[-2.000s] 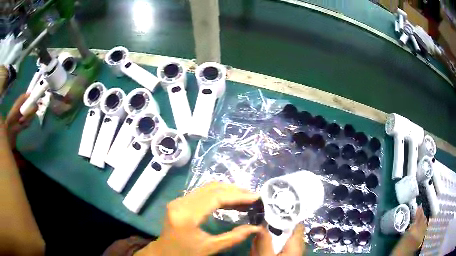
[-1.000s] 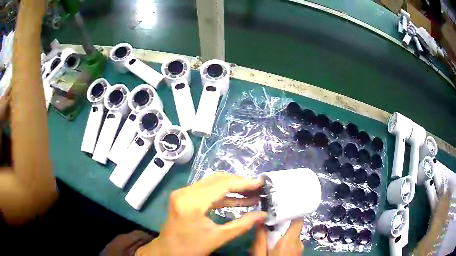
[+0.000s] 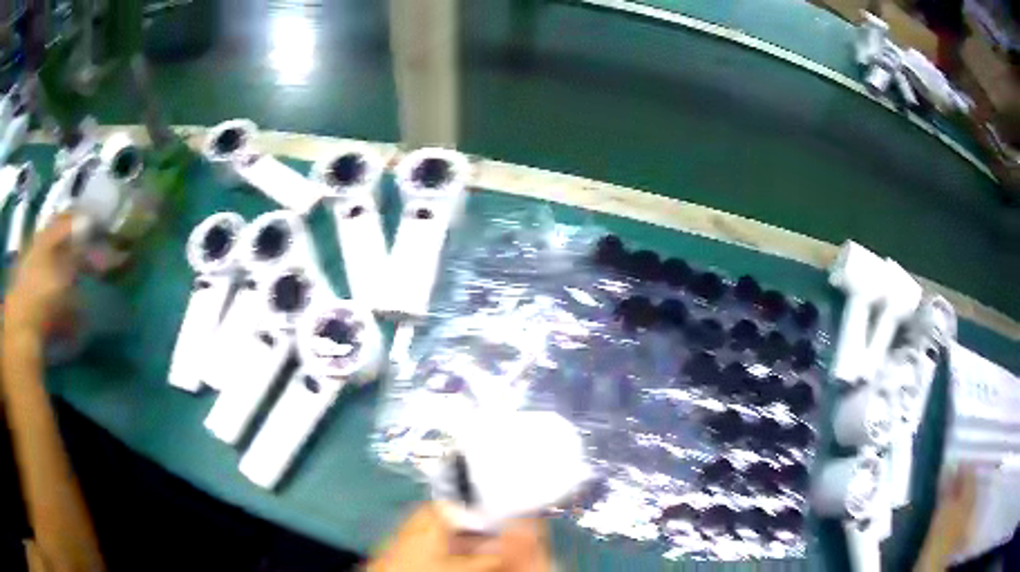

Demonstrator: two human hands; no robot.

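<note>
A white handheld fan body [image 3: 523,464] is held up at the bottom centre, its round head lying sideways with a dark open face to the left. My left hand [image 3: 412,544] is blurred and cut off by the bottom edge; its fingers close at the neck below the head. My right hand [image 3: 512,550], also cut off, is around the handle, which is mostly hidden. Black round inserts [image 3: 733,378] lie in rows on a crinkled clear plastic film [image 3: 515,335]. White bodies with dark centres [image 3: 339,339] lie in a group at the left.
More white bodies [image 3: 861,419] lie at the right beside a white sheet [image 3: 984,402]. Another person's arm [image 3: 43,447] reaches in at the far left by a blurred green machine. Another hand [image 3: 953,514] is at the right. A pale edge [image 3: 693,218] and post stand behind.
The view has shifted, so the bench appears further left and lower. My left hand has moved down from the head's open face to its neck. The leftmost body in the front row is gone.
</note>
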